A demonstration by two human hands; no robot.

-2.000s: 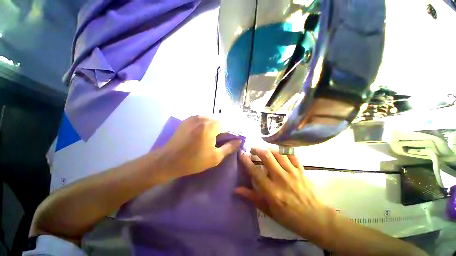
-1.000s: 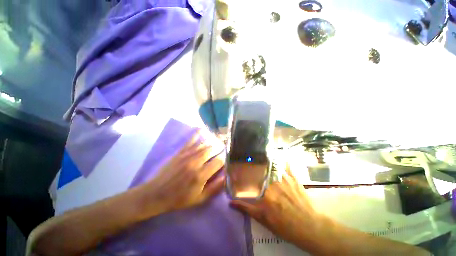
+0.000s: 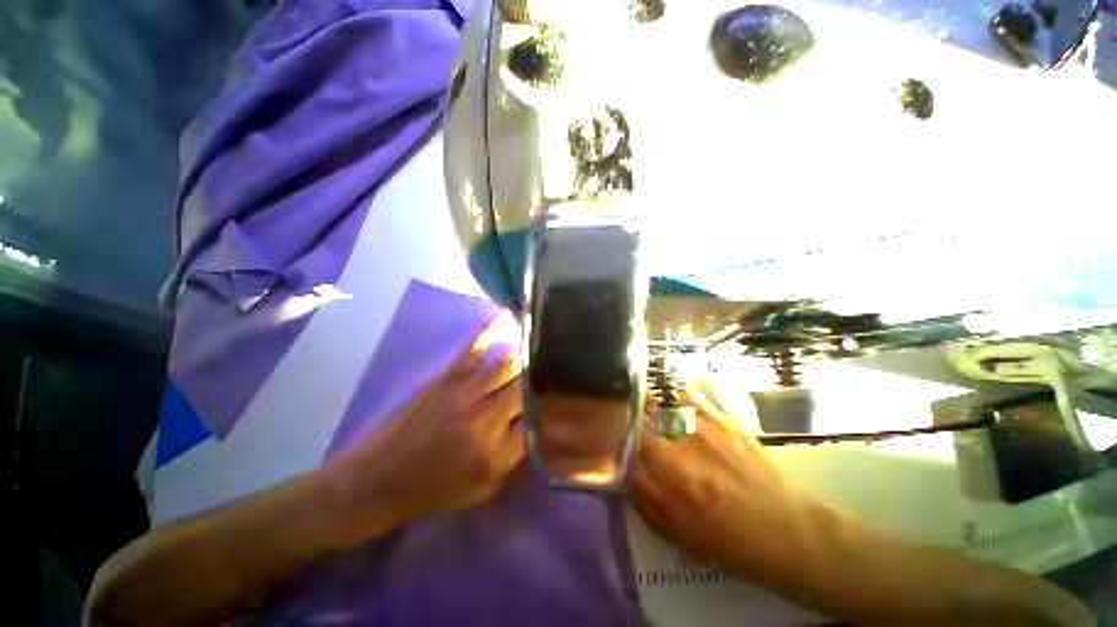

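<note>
A purple garment piece (image 3: 490, 570) lies under both hands and hangs towards the front edge of the table. My left hand (image 3: 447, 429) lies on the cloth left of the glossy grey-black block (image 3: 586, 349), which hides its fingertips. My right hand (image 3: 710, 465) is at the right edge of the cloth, with its fingertips behind the block and under the machine head. The block hides the needle area, so I cannot tell whether either hand pinches the cloth. The white sewing machine head (image 3: 784, 172) with teal trim stands above the hands.
Heaped purple cloth (image 3: 319, 135) lies at the left of the white table (image 3: 202, 496). A bright blue triangle (image 3: 180, 425) is at the table's left side. A flat black rectangle (image 3: 1031, 453) lies at right behind a pale lever (image 3: 1011, 364). Metal tension parts (image 3: 784, 343) are on the head.
Since two seconds ago the view has shifted, so the block now covers the fingertips. In the last second the block and machine head have moved slightly left in view; the hands stay by the cloth.
</note>
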